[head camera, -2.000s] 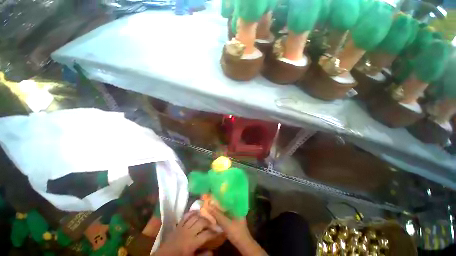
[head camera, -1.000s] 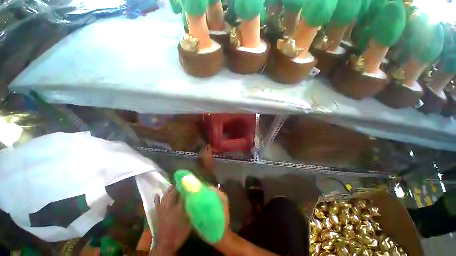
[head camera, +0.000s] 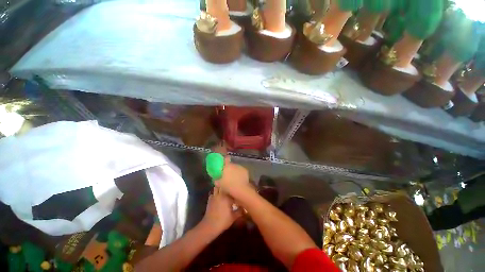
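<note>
A plush potted tree toy is held at lap level in the middle of the view; only a green leaf lobe (head camera: 215, 165) shows clearly, and its trunk and pot are mostly hidden by the hands. My right hand (head camera: 233, 179) is closed around the toy just below and beside the green lobe. My left hand (head camera: 219, 210) is lower, closed at the toy's lower part; what exactly its fingers grip is hidden. An open carton (head camera: 420, 226) at the lower right holds a heap of gold ornaments (head camera: 361, 234).
A sheeted table (head camera: 133, 48) crosses the top, with rows of finished-looking toys (head camera: 218, 47) bearing gold ornaments. A white woven sack (head camera: 69, 159) with brown and green toys lies left. A red stool (head camera: 249, 127) stands under the table. A dark sleeve (head camera: 462, 204) shows far right.
The toy has turned so that its yellow tip no longer shows. My hands have moved up and closer together, with the right forearm and red sleeve now in view.
</note>
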